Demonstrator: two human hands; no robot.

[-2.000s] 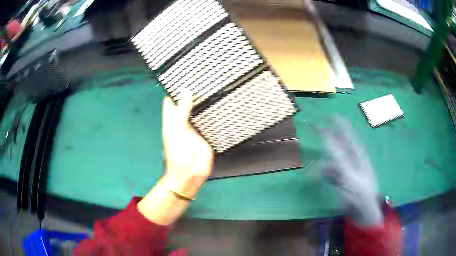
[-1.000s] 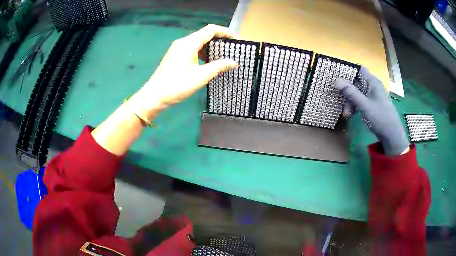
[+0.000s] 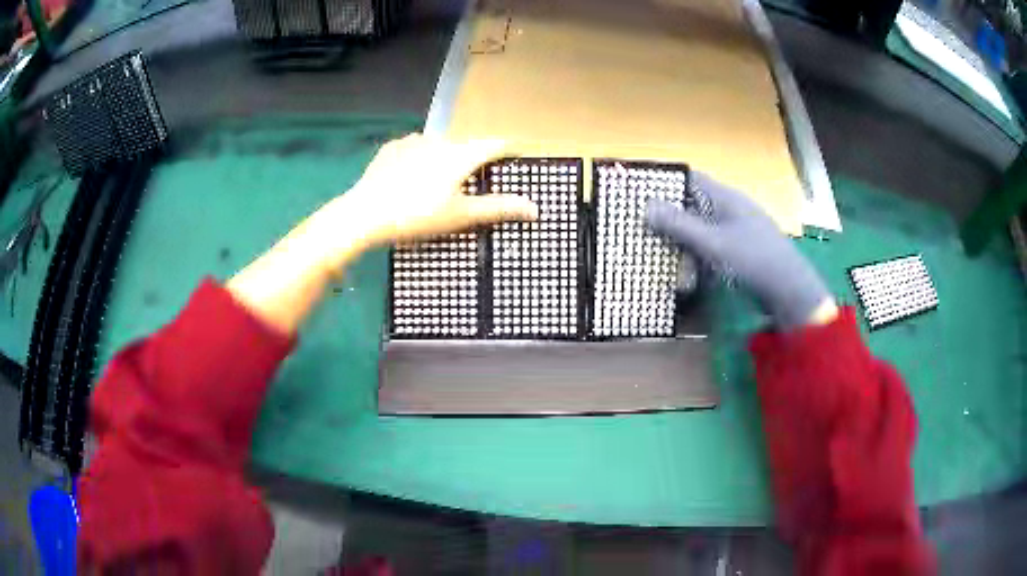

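A black panel with three grids of pale rows (image 3: 535, 276) stands with its lower edge along the line of the dark breaking plate (image 3: 546, 377). My bare left hand (image 3: 434, 203) holds the panel from above near the left and middle sections, thumb on its near face. My gloved right hand (image 3: 721, 236) grips the right section at its outer edge, thumb on the face. The far side of the panel and some fingers are hidden. A single board (image 3: 893, 289) lies on the green mat at the right.
A tray (image 3: 819, 186) with a cardboard sheet (image 3: 631, 84) lies behind the panel. Long black slotted bases (image 3: 73, 315) lie at the left, with an upright grid-like board (image 3: 107, 113) at their far end. A black rack (image 3: 310, 23) stands at the far side.
The panel was tilted in my left hand with my right hand off it; both hands now hold it at the plate. Since one second ago, my left hand has shifted towards the middle section.
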